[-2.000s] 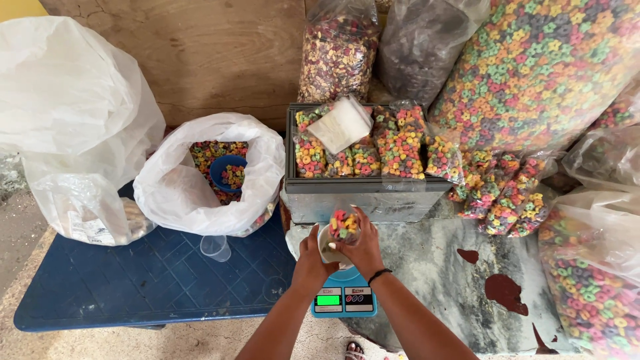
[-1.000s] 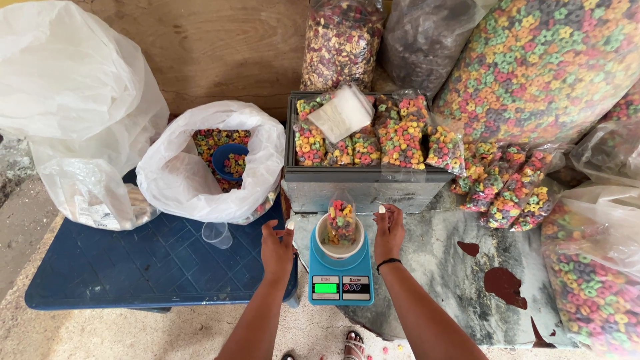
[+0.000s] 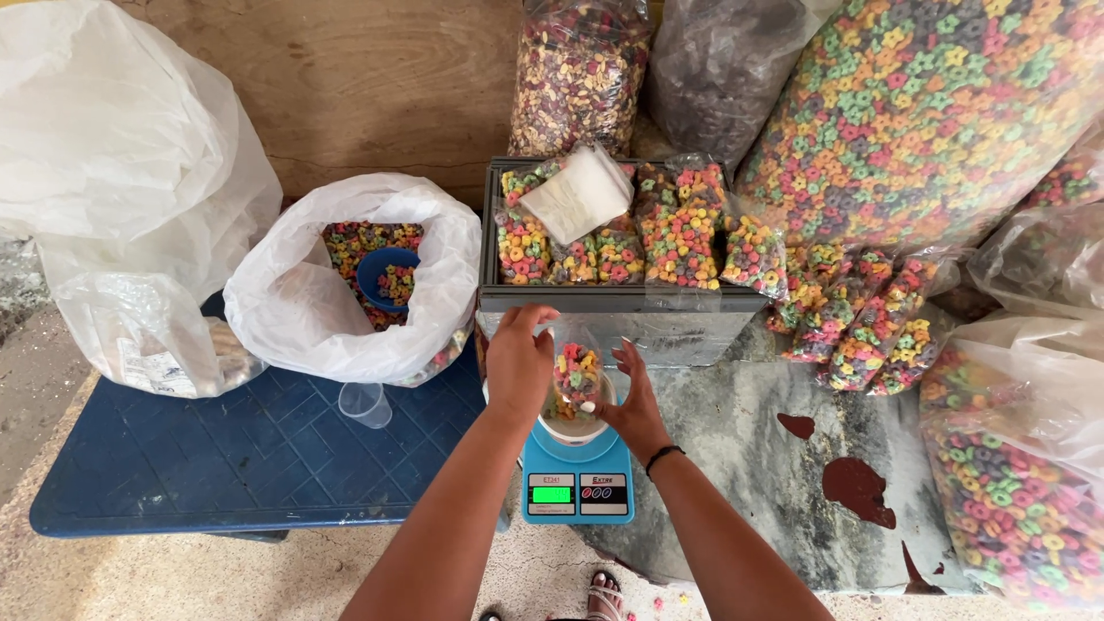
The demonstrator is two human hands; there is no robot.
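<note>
A small clear plastic bag of colourful cereal rings (image 3: 576,373) stands in a white tub (image 3: 573,429) on a blue digital kitchen scale (image 3: 578,487) with a lit green display. My left hand (image 3: 520,360) is at the bag's upper left, its fingers curled by the clear top; whether it grips the plastic is unclear. My right hand (image 3: 634,401) is at the bag's lower right, thumb against the bag, fingers spread. To the left, a large white bag (image 3: 285,319) of cereal lies open with a blue bowl (image 3: 388,278) inside.
Behind the scale, a grey crate (image 3: 621,300) holds filled cereal bags and a stack of clear bags (image 3: 580,194). A clear plastic cup (image 3: 366,405) lies on the blue table (image 3: 216,457). More small filled bags (image 3: 862,323) and big cereal sacks (image 3: 1026,466) stand at the right.
Both hands, apart on either side of the tub one second ago, have moved in to the cereal bag. Two seconds ago they held the bag above the scale.
</note>
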